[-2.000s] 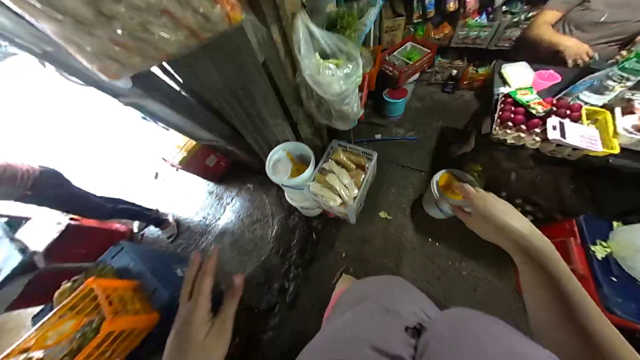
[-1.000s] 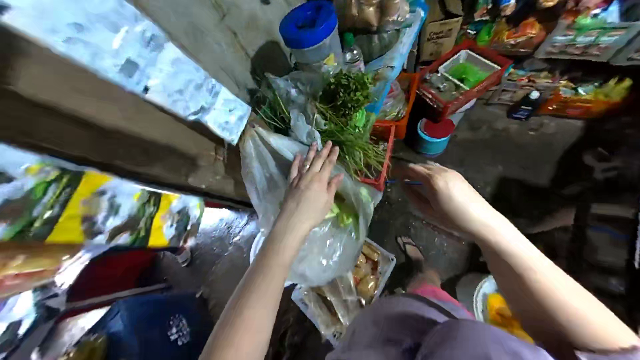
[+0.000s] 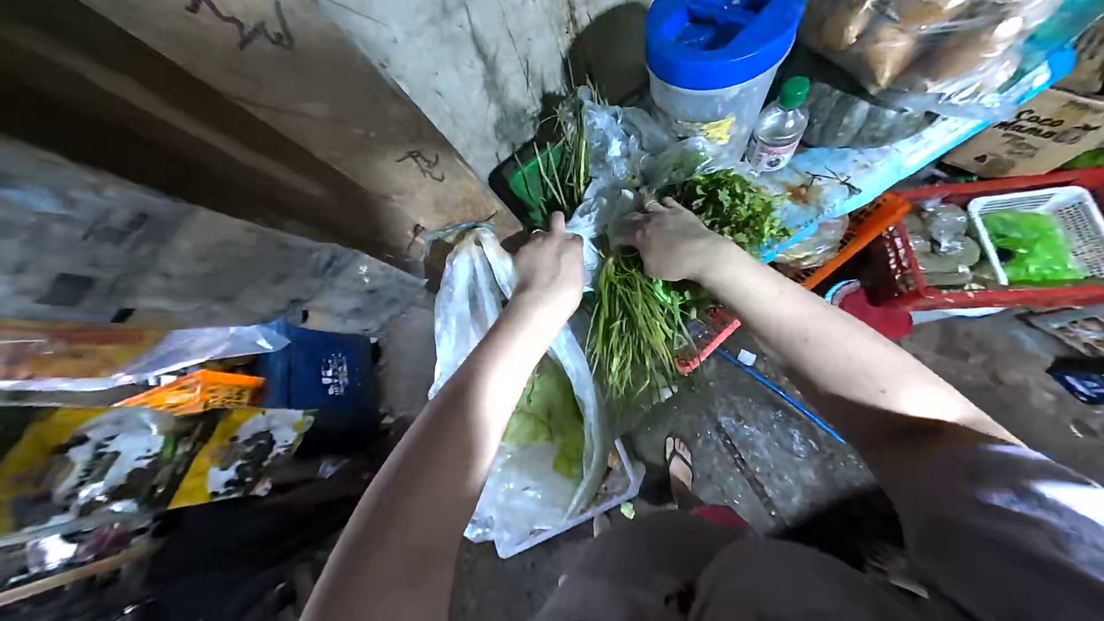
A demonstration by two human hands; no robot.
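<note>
Both hands are at a crumpled clear plastic bag point(image 3: 608, 185) among bunches of greens. My left hand point(image 3: 552, 259) touches the bag's left side; its fingertips are partly hidden. My right hand point(image 3: 660, 237) has its fingers curled into the plastic, above long thin green stalks point(image 3: 634, 319) that hang down. Leafy herbs point(image 3: 733, 207) lie just right of it. Below my left hand, a hanging clear plastic bag point(image 3: 526, 492) holds pale green leafy vegetables point(image 3: 545, 418). A white plastic crate point(image 3: 573, 523) is partly visible behind that bag.
A blue-lidded plastic container point(image 3: 720, 52) and a green-capped bottle point(image 3: 779, 129) stand on a light-blue surface point(image 3: 862, 168) behind the herbs. To the right is a red crate point(image 3: 992, 297) with a white basket point(image 3: 1039, 203). A wooden post point(image 3: 345, 129) rises at the left.
My left hand has moved from the hanging bag up to the crumpled plastic by the greens. My right hand has moved left onto that plastic. The view has come closer to the greens.
</note>
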